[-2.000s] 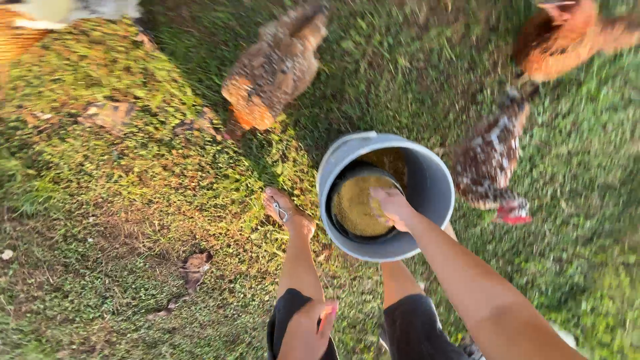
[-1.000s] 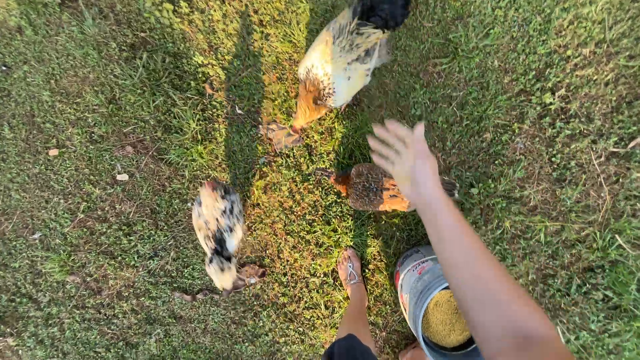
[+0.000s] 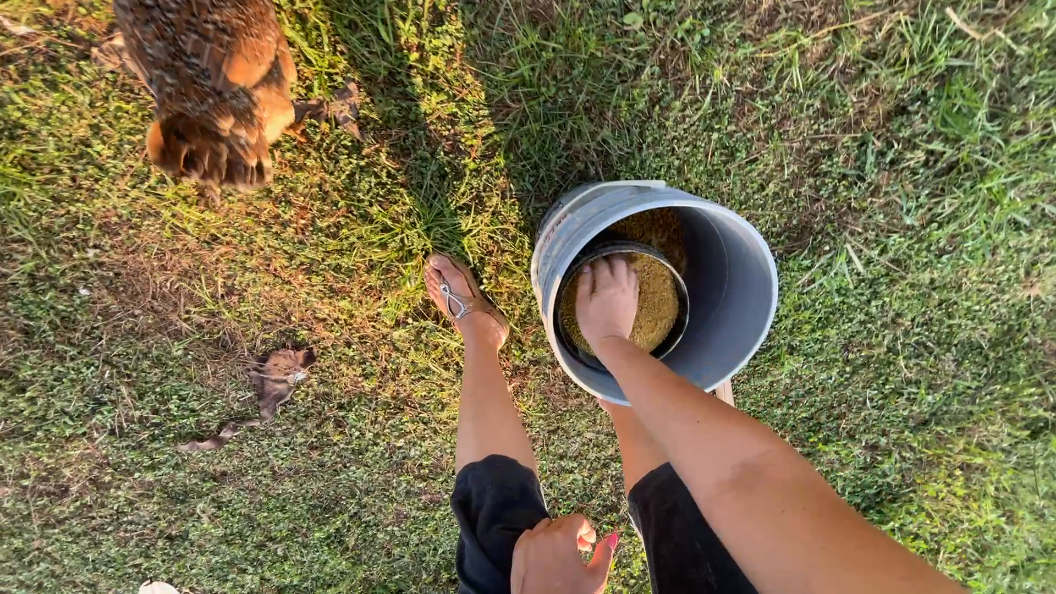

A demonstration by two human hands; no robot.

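A grey plastic bucket (image 3: 726,289) stands on the grass, its mouth tilted toward me. Inside it sits a smaller dark round container (image 3: 683,309) filled with yellowish-brown grainy feed (image 3: 658,301), and more feed shows behind it. My right hand (image 3: 608,299) reaches into the bucket with its fingertips in the feed; whether it grips any is hidden. Near my knee in black trousers, my left hand (image 3: 563,554) hangs with curled fingers, thumb apart, and nothing visible in it.
A brown speckled chicken (image 3: 214,82) is at the upper left. My sandalled foot (image 3: 464,301) is just left of the bucket. Dry brown leaves (image 3: 280,379) lie on the grass at the left, with another dry leaf (image 3: 340,107) beside the chicken.
My right hand, spread above the grass one second ago, is now down in the feed inside the bucket. The view has shifted, and the pale chickens are out of it.
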